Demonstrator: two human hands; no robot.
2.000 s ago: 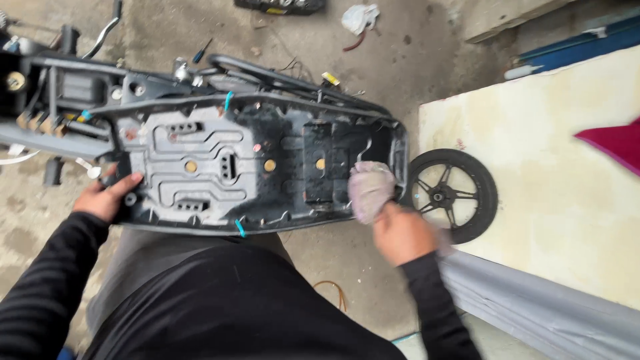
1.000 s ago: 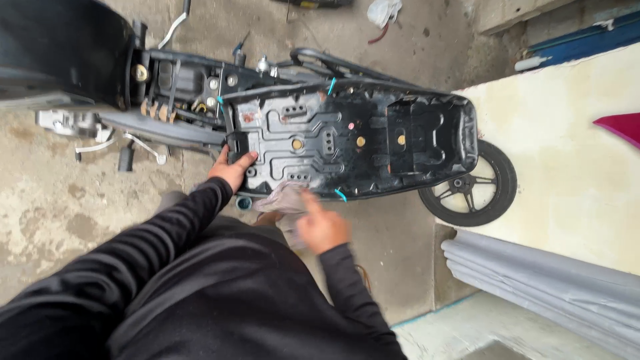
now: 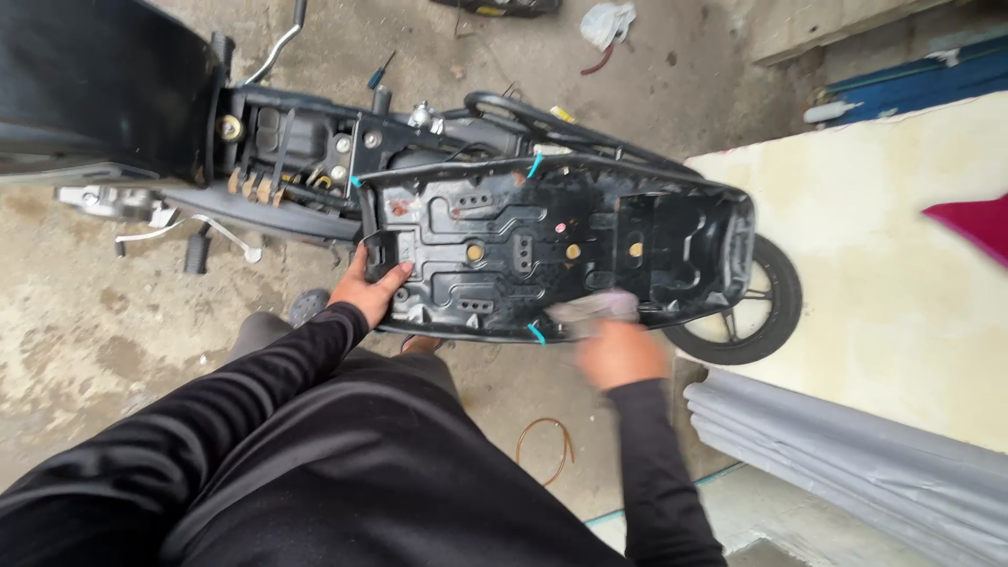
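Observation:
A motorcycle seat lies underside up across the rear of a motorcycle frame, its black plastic base facing me. Gripping the front end of the seat, my left hand has its thumb on the base and its fingers at the edge. My right hand, blurred by motion, holds a pale pinkish rag at the near rim, right of a teal tie. Another teal tie shows on the far rim. Whether the rag touches the base is not clear.
The black fuel tank is at upper left. A wheel shows beyond the seat's right end, beside a cream-coloured surface and grey folded sheeting. On the concrete floor lie a screwdriver, a plastic bag and a thin brown hose.
From the seat's front near corner a second ago, my right hand has moved right along the near rim with the rag. My left hand stays at the front end.

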